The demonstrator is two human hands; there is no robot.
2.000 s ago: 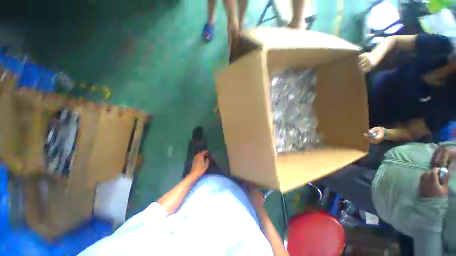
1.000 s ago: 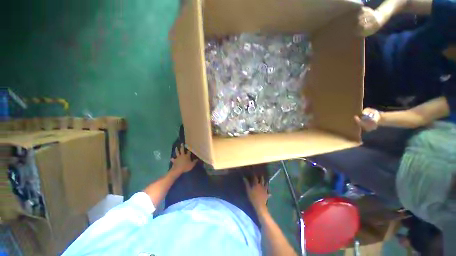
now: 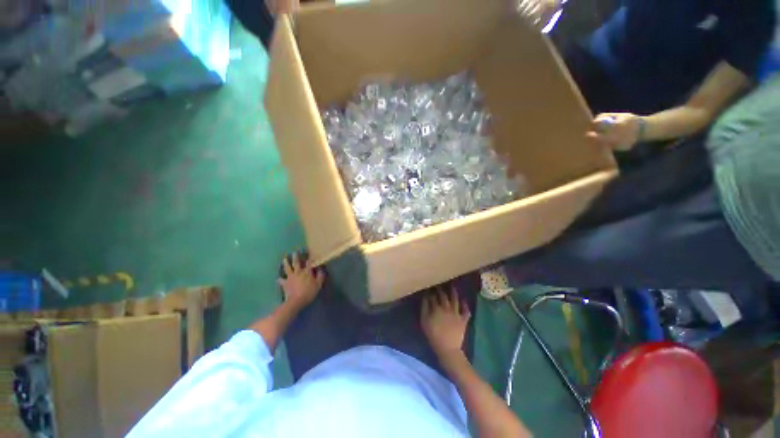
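Note:
A large open cardboard carton stands in front of my knees, its near corner between my hands. Many loose clear plastic parts lie in it. My left hand rests on my left thigh by the carton's left near corner, fingers apart and empty. My right hand rests on my right thigh below the near wall, fingers apart and empty.
A person in dark clothes at the right has a hand at the carton's right rim. Another person in green sits at the far right. A red stool stands at lower right. A carton of dark parts and wooden pallet are at lower left.
The carton appears turned and a little lower in view than one second ago. The red stool has shifted right in view. Both my hands stay on my thighs.

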